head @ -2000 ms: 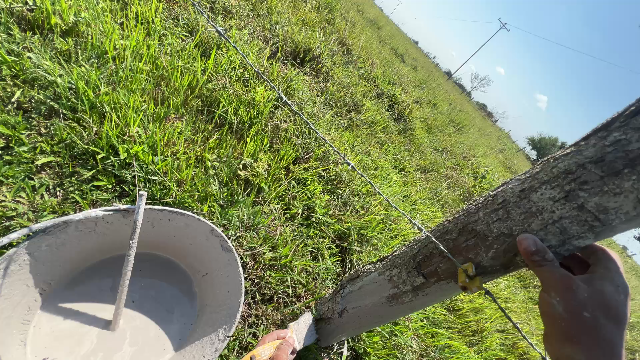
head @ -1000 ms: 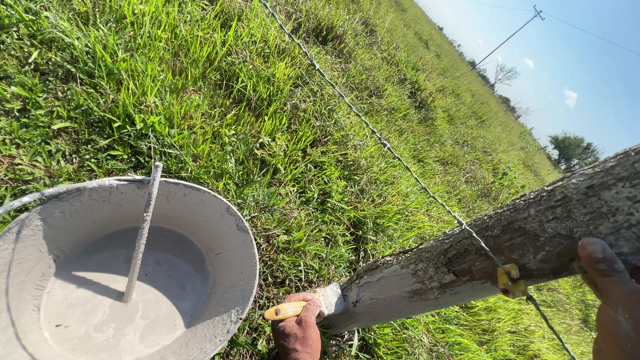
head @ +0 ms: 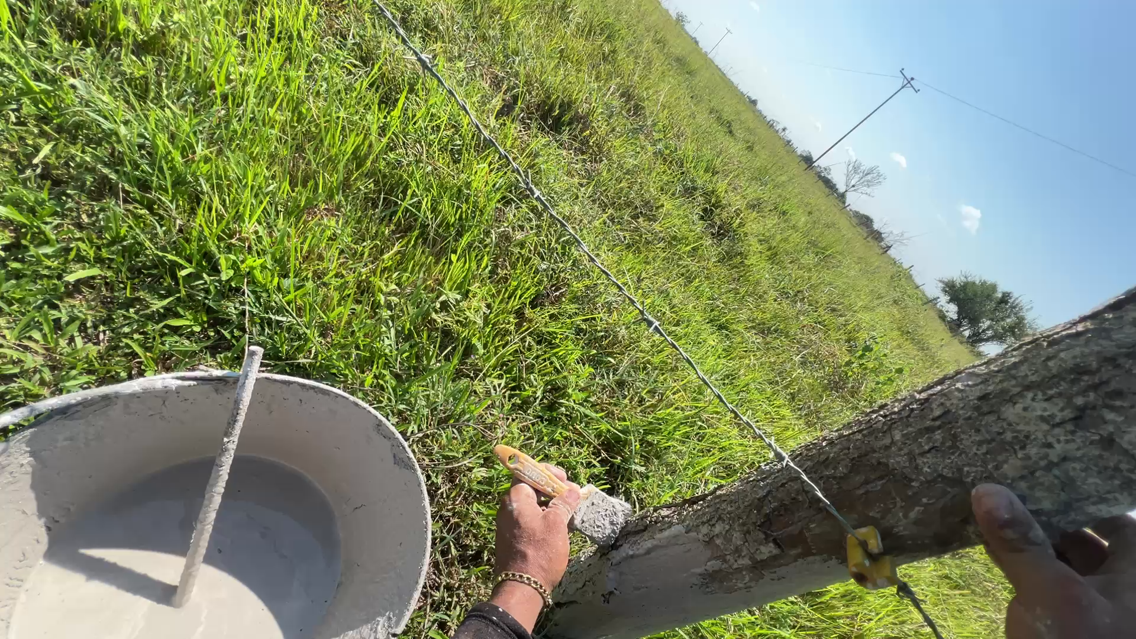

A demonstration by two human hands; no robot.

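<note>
My left hand holds a paintbrush by its yellowish handle at bottom centre. The brush's coated bristles are at the far edge of a rough wooden fence post, near its pale-coated lower part. At the right edge my right hand grips the post, thumb on the near face and the other fingers partly hidden. A yellow insulator beside that hand holds a twisted barbed wire against the post. Left of the brush stands a coated bucket of greyish-white liquid with a coated stick in it.
The barbed wire runs diagonally across the view, above the brush and my left hand. Thick grass surrounds the bucket and post. Farther off are a utility pole and a leafy tree.
My left hand, low at the post's base with the brush two seconds ago, now shows more fully, its wrist and bracelet visible. The brush handle has tilted. The right hand stays at the post.
</note>
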